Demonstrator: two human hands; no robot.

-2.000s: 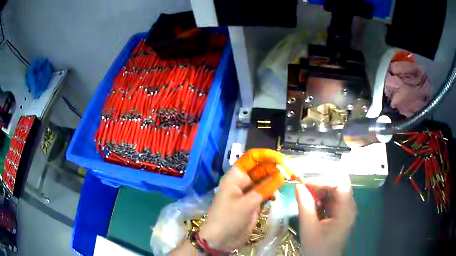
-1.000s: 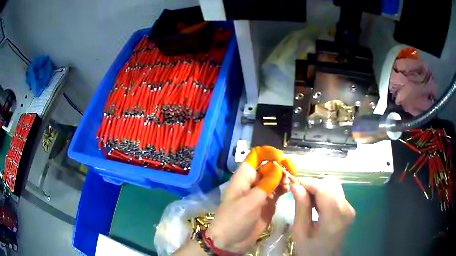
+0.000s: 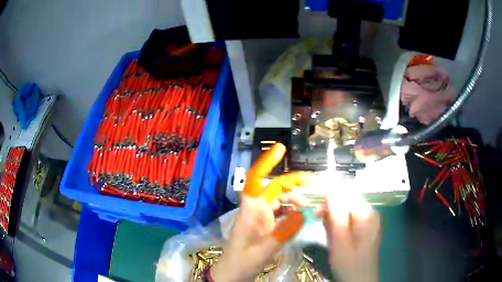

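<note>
My left hand (image 3: 264, 212), with orange finger cots, is over the clear bag, its thumb and index finger apart; nothing shows clearly in it. My right hand (image 3: 353, 234) is at the press's front edge, fingertips together and washed out by glare. A thin bright piece (image 3: 331, 157) points up from these fingertips towards the die (image 3: 336, 131); its colour and kind are lost in the glare. Brass terminals (image 3: 206, 261) lie in the clear bag (image 3: 173, 256) below my hands. Gold pieces (image 3: 268, 145) sit on the black block left of the die.
A blue bin (image 3: 212, 148) of stacked red pieces is at left, with black cloth (image 3: 170, 55) on its far edge. A gooseneck lamp (image 3: 462, 102) reaches over from the right. Red leads (image 3: 459, 176) lie on the black tray (image 3: 424, 237). Pink cloth (image 3: 424, 91) is behind it.
My hands have moved apart. My left thumb and index finger have opened; my right fingertips have moved up to the press front. The whole view has shifted, with things now further left.
</note>
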